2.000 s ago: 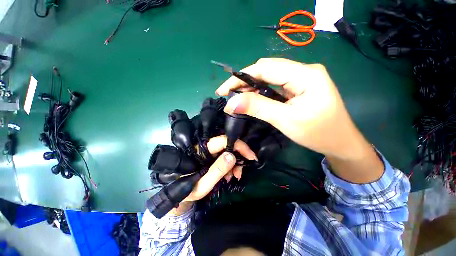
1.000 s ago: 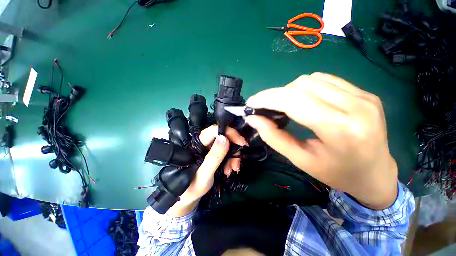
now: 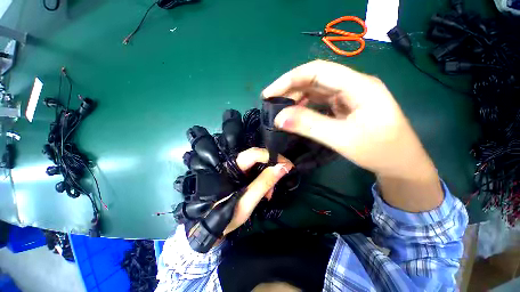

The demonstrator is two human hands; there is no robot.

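My left hand (image 3: 256,194) holds several black cable connectors (image 3: 203,147) fanned out to its left, with cables bunched under it. One connector (image 3: 273,128) stands upright above my left thumb, its wide open end up. My right hand (image 3: 348,117) grips that wide end between thumb and fingers. The trimming knife cannot be made out in this frame; the right palm and fingers hide what may be there.
Orange-handled scissors (image 3: 345,35), a white paper (image 3: 381,20) and a single connector (image 3: 399,39) lie at upper right. A dark cable pile (image 3: 496,114) is at the right edge, a cable bunch (image 3: 69,148) at left. Blue bins (image 3: 101,259) stand below the green table's edge (image 3: 137,232).
My right hand has moved left and up from beside the connector and taken hold of its wide end. The blade seen against the connector is out of sight. The fanned connectors have shifted slightly.
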